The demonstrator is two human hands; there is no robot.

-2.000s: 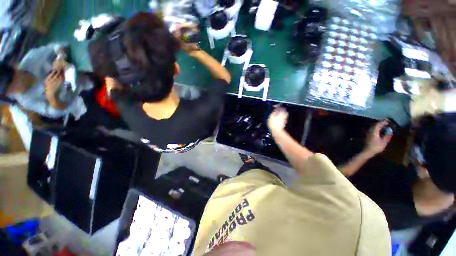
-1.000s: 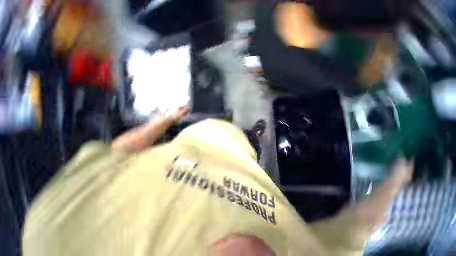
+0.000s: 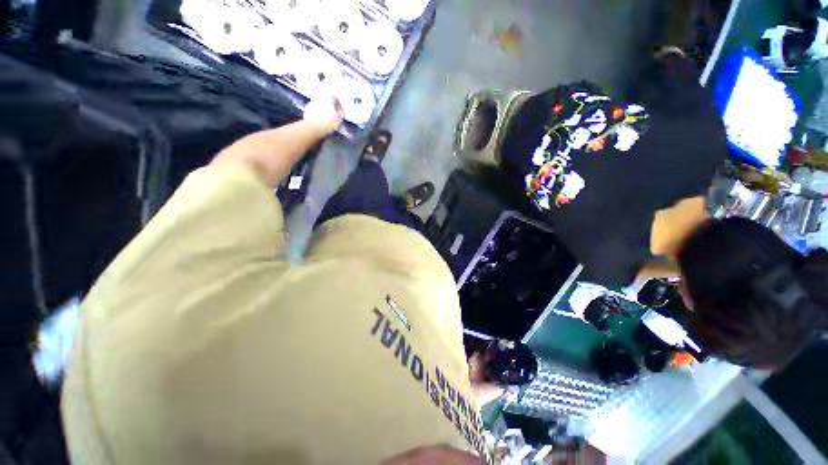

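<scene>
My left hand point(image 3: 324, 114) reaches to the near corner of a crate point(image 3: 386, 107) with rows of white round housings point(image 3: 343, 29). Its fingers are over the nearest housing, washed out by glare, so I cannot tell whether they grip it. My right hand point(image 3: 485, 380) is low at the right of my shirt, partly hidden, and holds a glossy black round module point(image 3: 511, 362) beside the bench.
A module crate point(image 3: 517, 277) with shiny dark parts stands against the green bench point(image 3: 556, 341). A person in a black shirt point(image 3: 617, 173) leans over the bench, which bears assembled units and a clear tray point(image 3: 572, 392). Black crates point(image 3: 82, 173) stand at left.
The view has turned and is sharper. My left hand is now at the white housings inside the crate's near corner. My right hand has come in closer to my body, and the black module now shows in it.
</scene>
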